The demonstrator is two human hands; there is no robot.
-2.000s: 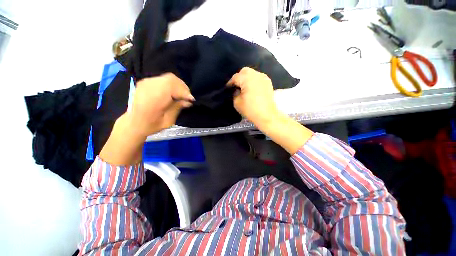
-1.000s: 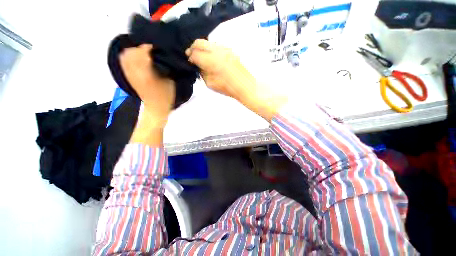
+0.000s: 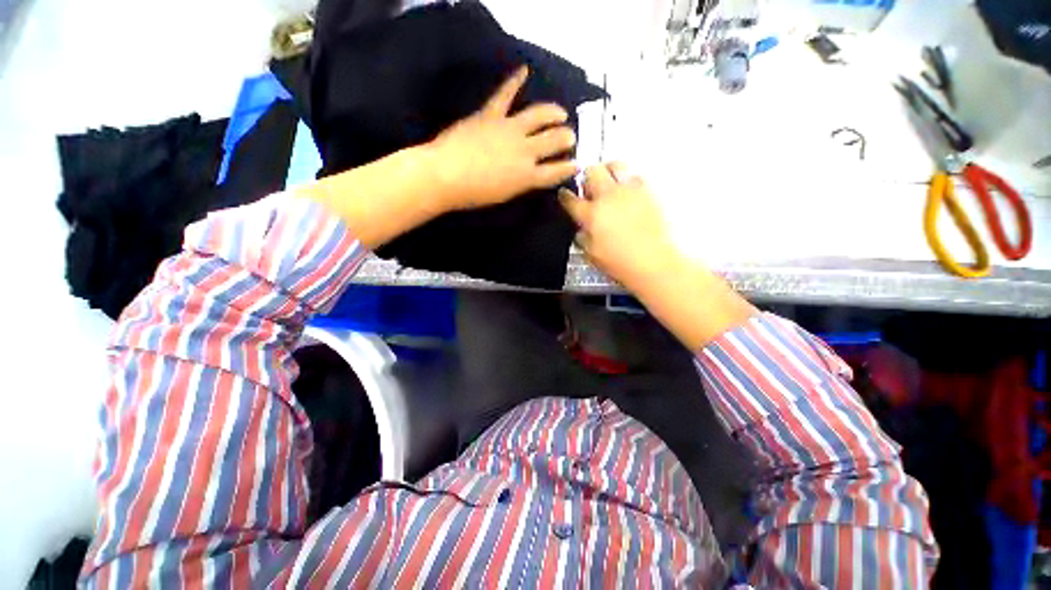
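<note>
A black cloth garment (image 3: 403, 87) lies spread on the white table, its lower edge over the table's front edge. My left hand (image 3: 507, 150) lies flat on the cloth with its fingers apart. My right hand (image 3: 617, 213) is at the cloth's right edge, thumb and fingertips close together there. A small white bit shows between the two hands; I cannot tell what it is. The sewing machine's foot and needle area (image 3: 697, 40) is beyond my right hand, away from the cloth.
Scissors with yellow and red handles (image 3: 955, 173) lie at the right, with small black snips (image 3: 937, 72) beside them. A small curved dark piece (image 3: 851, 141) lies on the table. A black cloth pile (image 3: 121, 196) is at the left. A ruled strip (image 3: 807, 281) runs along the table's front edge.
The cloth, bunched and lifted in both hands a second ago, is now spread on the table. My left hand has opened onto it. My right hand has moved down and right to its edge.
</note>
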